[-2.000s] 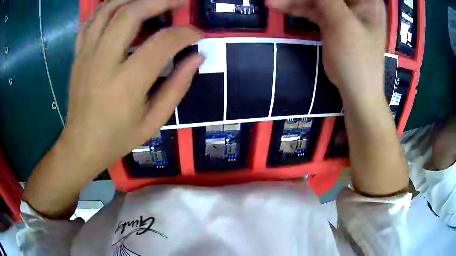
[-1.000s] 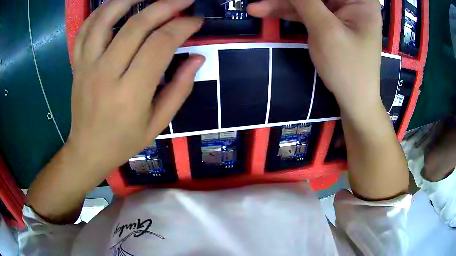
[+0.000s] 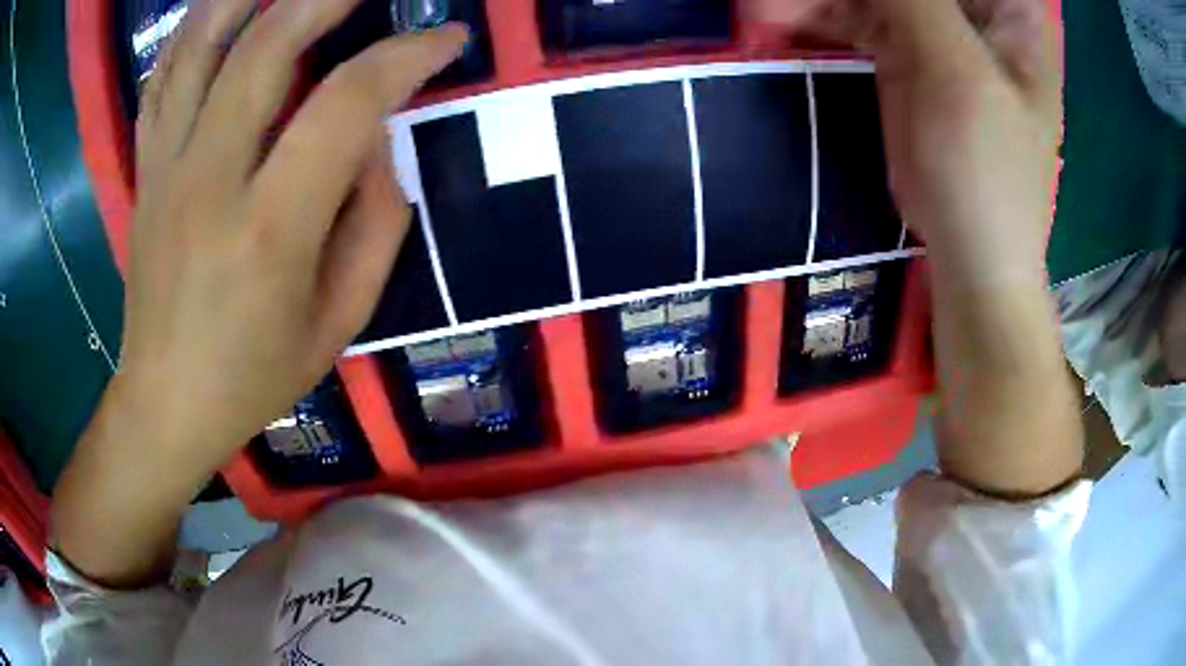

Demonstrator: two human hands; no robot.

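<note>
A white release liner (image 3: 520, 135) with large black adhesive pieces (image 3: 627, 182) lies across the red foam tray (image 3: 568, 377). One piece has a bare white notch at its upper edge. Below the liner, black phone units (image 3: 670, 362) sit in pockets, showing blue boards and silver sockets. My left hand (image 3: 267, 208) is over the liner's left part, fingers apart, with nothing seen in it. My right hand (image 3: 969, 143) is at the upper right, covering the liner's right end. Its fingertips are blurred and near the top edge, so any held thing is unclear.
More phones (image 3: 637, 24) sit in the tray's upper row, cut off by the frame. Dark green bench top (image 3: 46, 260) shows on both sides. A red piece (image 3: 858, 442) shows below the tray. Another person's white sleeve (image 3: 1119, 338) is at the right edge.
The tray has shifted left in view and tilted, while the liner stays nearly in place, so it now lies further right on the tray. My left hand moved left, my right hand right.
</note>
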